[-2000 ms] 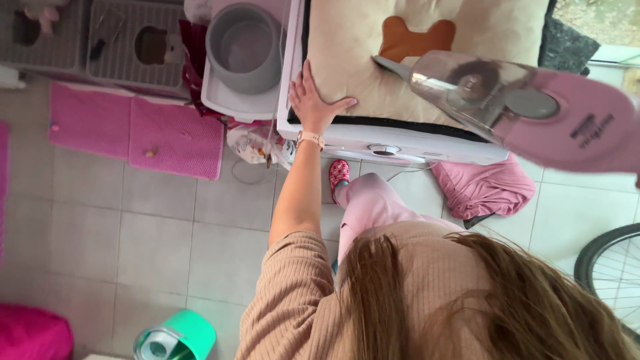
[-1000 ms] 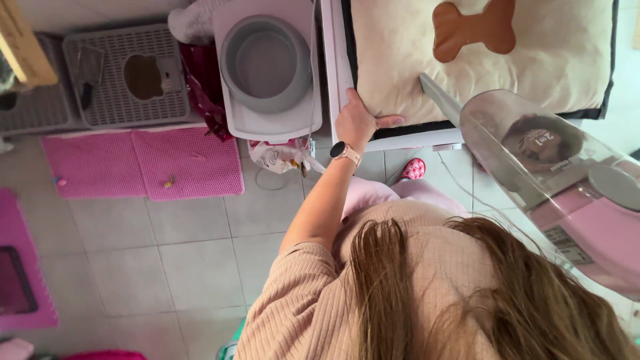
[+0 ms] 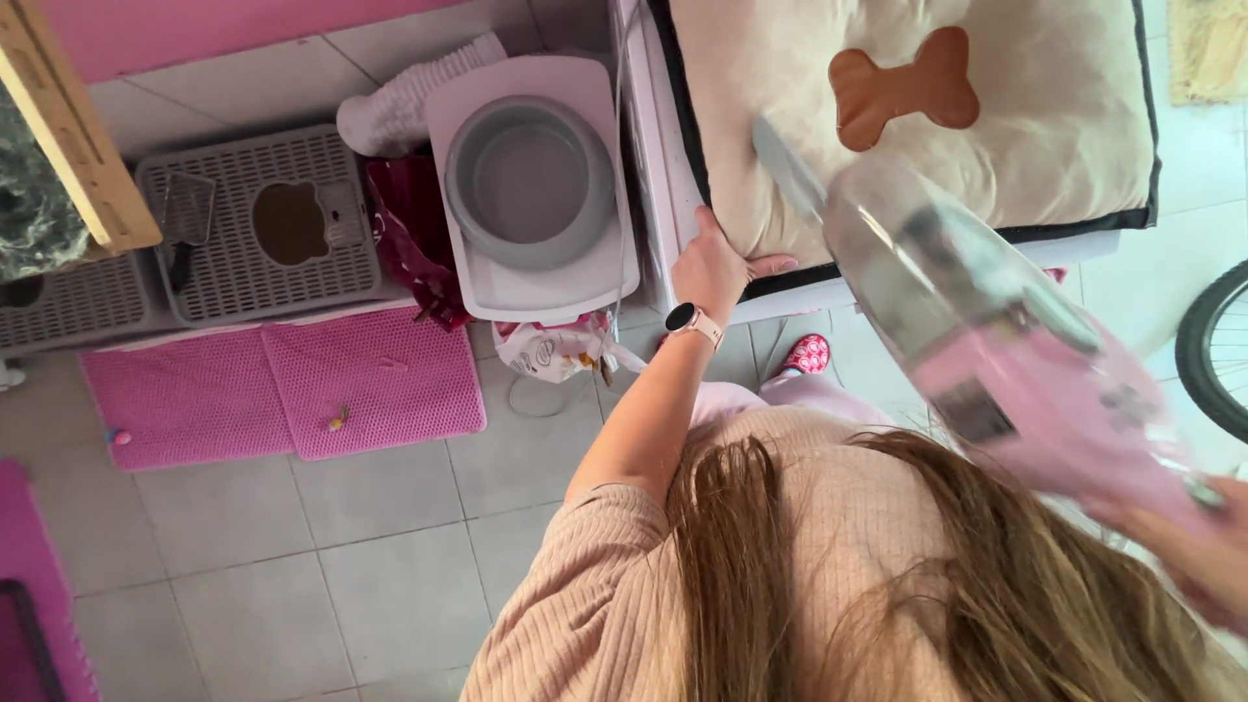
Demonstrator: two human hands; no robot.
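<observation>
A beige pet cushion with black edging and a brown bone-shaped patch lies on a white appliance. At its lower left corner my left hand grips the black edge, thumb over the top. My right hand, partly cut off at the right edge, holds a pink handheld vacuum cleaner by its rear end. The vacuum's clear dust container is blurred, and its narrow crevice nozzle points at the cushion's left part, left of the bone patch.
Left of the appliance, a grey round bowl sits on a pale lidded bin. Farther left are grey litter boxes and pink mats on the tiled floor. A cable hangs beside the appliance. A bicycle wheel stands at the right.
My left hand has gone from lying spread on the cushion's left side to its lower left corner. The right hand has come into view at the vacuum's rear. The view has shifted.
</observation>
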